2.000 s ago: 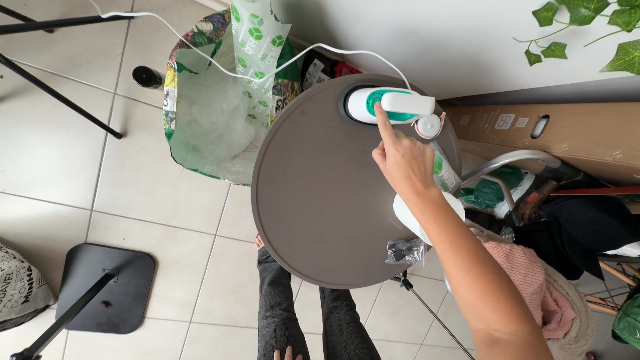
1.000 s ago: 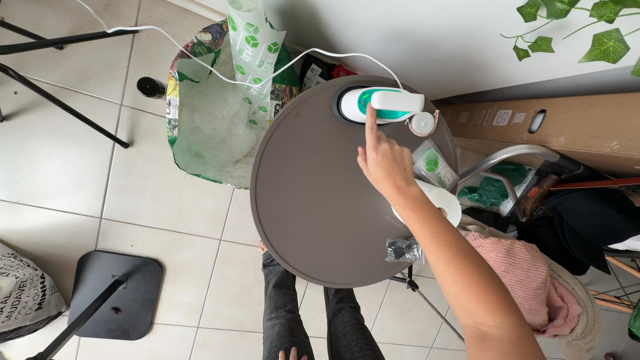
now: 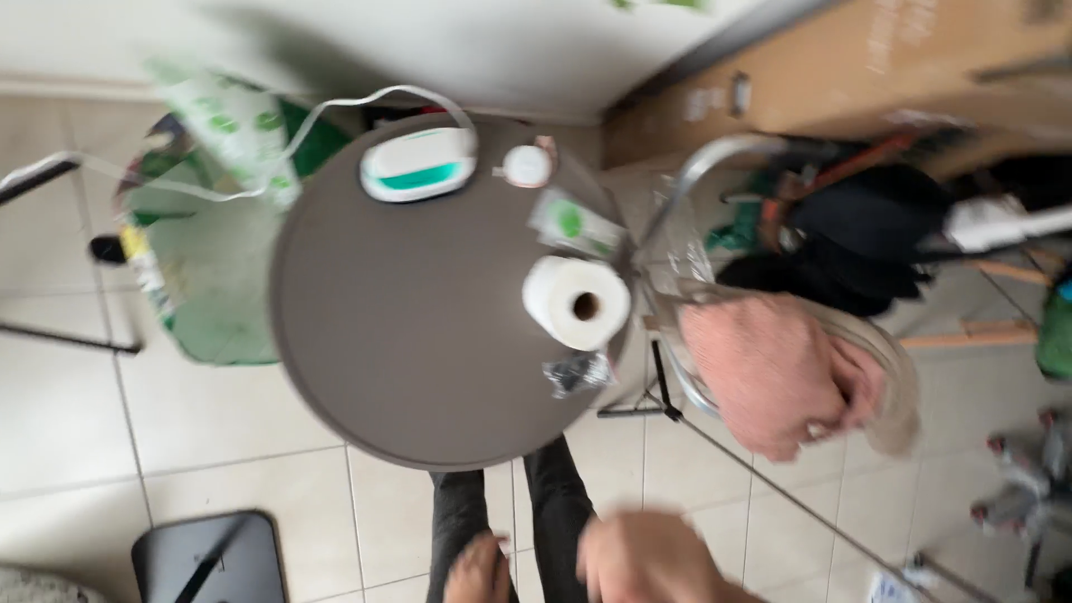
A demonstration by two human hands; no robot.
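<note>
A round grey-brown table (image 3: pixel 402 318) stands before me. Near its far edge lies a white and teal corded device (image 3: pixel 419 165), with a small white round-topped container (image 3: pixel 528 166) to its right. At the right side are a clear packet with a green print (image 3: pixel 574 222), a white paper roll (image 3: pixel 578 301) and a small clear bag of dark pieces (image 3: pixel 578 373). My right hand (image 3: pixel 649 557) is blurred, beyond the table's near edge and over the floor; its fingers are unclear. My left hand (image 3: pixel 479 574) is low over my dark trouser leg, touching nothing that I can make out.
An open bag with packing film (image 3: pixel 222 285) stands left of the table. A pink cloth (image 3: pixel 762 368) hangs over a metal-framed chair at the right, by black items. A long cardboard box (image 3: pixel 804 92) leans along the wall. A thin black pole runs across the floor, lower right.
My right hand has left the white and teal device and come back toward me, off the table. The device now lies turned, with its teal part facing me. The view has shifted and is blurred.
</note>
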